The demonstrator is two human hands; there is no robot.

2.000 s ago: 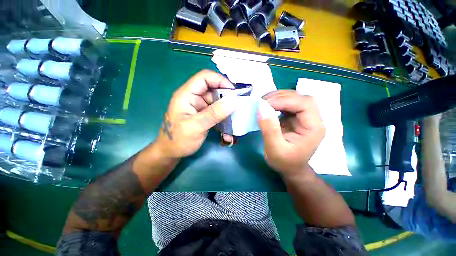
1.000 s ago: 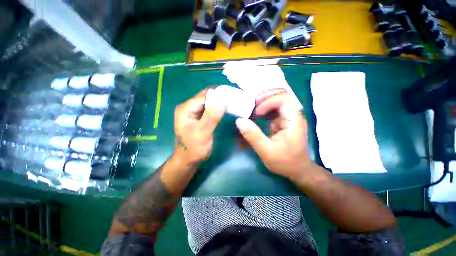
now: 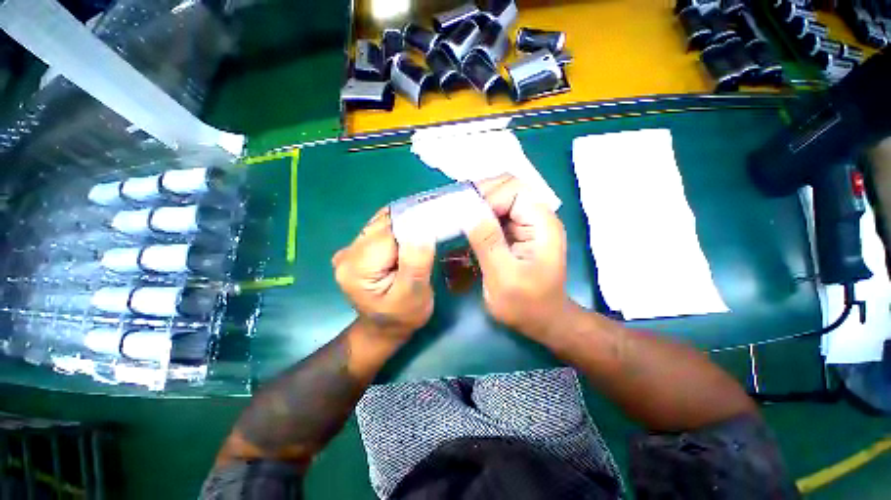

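Observation:
A pale silver housing shell (image 3: 437,214) is held up level between both hands over the green mat. My left hand (image 3: 386,273) grips its left end, with the thumb on its pale face. My right hand (image 3: 523,252) grips its right end, also with the thumb on the face. The fingers behind the shell are partly hidden. A small orange-brown scraper (image 3: 459,271) lies on the mat below the shell, between my wrists, partly hidden by my right hand.
A clear blister tray (image 3: 230,283) with rows of housings is at left. Two white sheets (image 3: 645,225) lie on the mat. Loose housings (image 3: 454,49) lie on the yellow-orange board (image 3: 625,73). A black heat gun (image 3: 830,146) is at right.
The shell has turned from tilted to level, showing its long pale face. My right hand has gone from fingering its edge to holding its right end. The camera view has shifted.

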